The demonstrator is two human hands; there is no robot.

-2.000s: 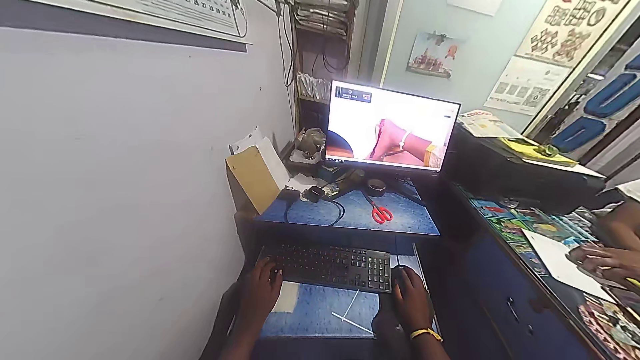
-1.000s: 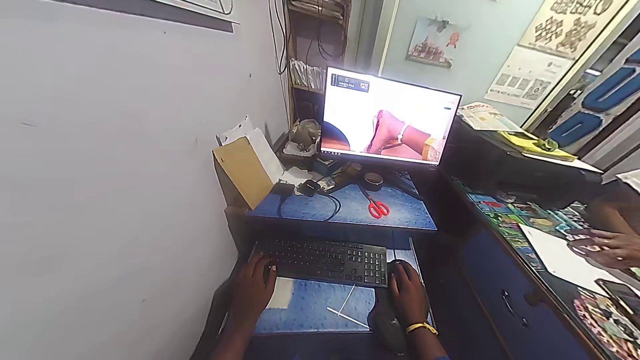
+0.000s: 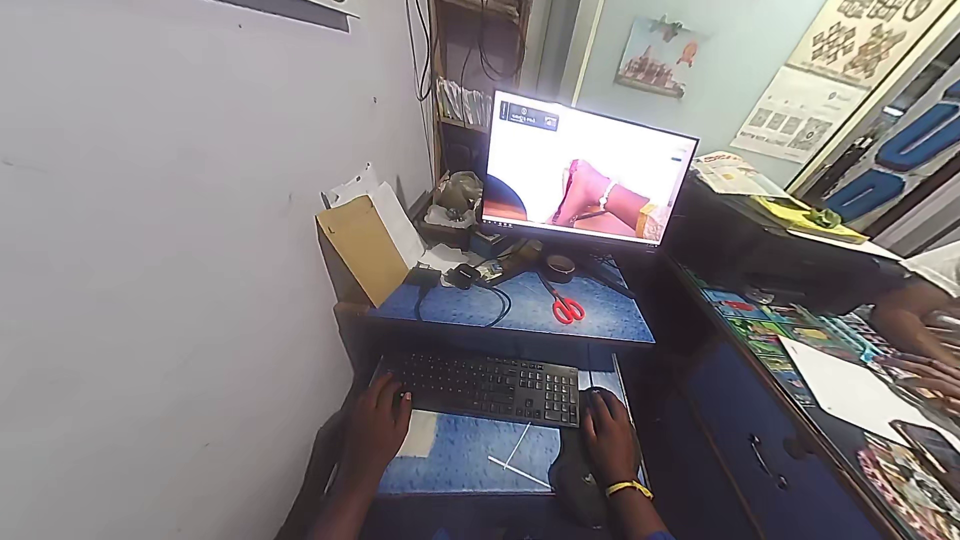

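My left hand (image 3: 379, 421) rests on the left end of a black keyboard (image 3: 487, 388), its fingers over the keys. My right hand (image 3: 609, 435) lies over a dark computer mouse (image 3: 594, 394) at the keyboard's right end, with a yellow band on the wrist. Below that hand is a black mouse pad (image 3: 576, 480). Both stand on a blue pull-out tray (image 3: 465, 465), with a pale paper piece (image 3: 420, 433) and thin white strips (image 3: 519, 471). Above, a lit monitor (image 3: 585, 172) displays a foot wearing an anklet.
Red-handled scissors (image 3: 568, 310), a tape roll (image 3: 559, 268) and black cables (image 3: 465, 276) lie on the upper shelf, beside a tan folder (image 3: 366, 251). To the right, a black printer (image 3: 780, 247) stands on a counter, where another person's hand (image 3: 926, 375) is near white paper (image 3: 847, 382) and a phone (image 3: 930, 444).
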